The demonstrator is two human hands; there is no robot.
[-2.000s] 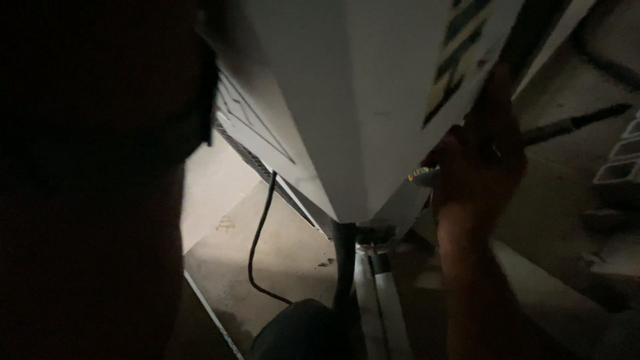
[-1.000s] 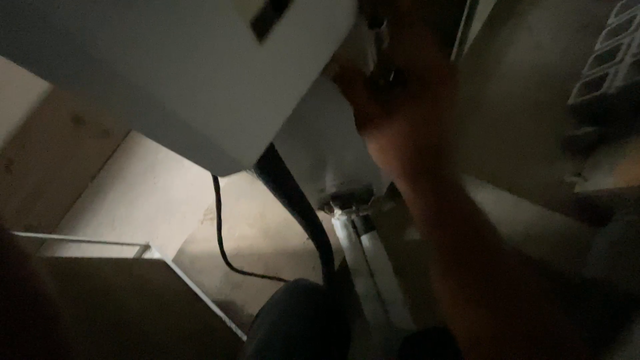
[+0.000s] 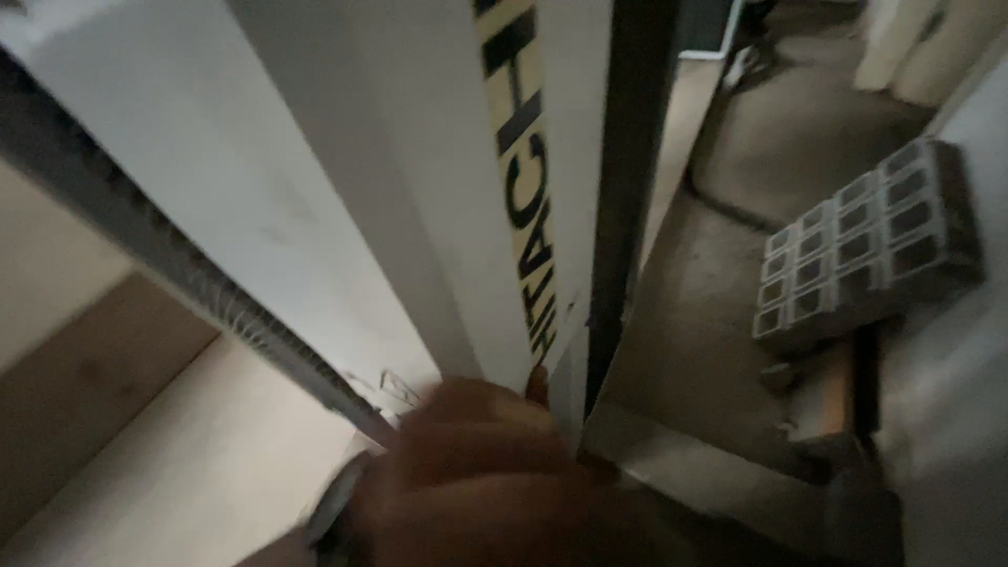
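Note:
A white Hitachi appliance casing [image 3: 409, 181] fills the upper middle, with dark lettering on a yellowish strip. At its lower end is my left hand [image 3: 480, 472], blurred, with curled fingers against or just before the casing and a watch [image 3: 339, 500] at the wrist. Whether those fingers hold anything is hidden. One fingertip [image 3: 538, 386] shows beyond the knuckles, on the casing near the lettering; which hand it belongs to is unclear. My right hand cannot be made out for certain in the dark area at the lower right.
Along the casing's left side runs a dark ribbed edge [image 3: 228, 307]. A hollow block with square openings [image 3: 858, 244] stands at the right beside a pale wall [image 3: 965, 378]. A dark cable or hose [image 3: 728, 209] lies on the dusty floor [image 3: 693, 299].
The casing's lettered side now faces the view more fully, as the view has shifted strongly. My left hand has come to the casing's lower end. The hanging hose and white pipes are out of sight.

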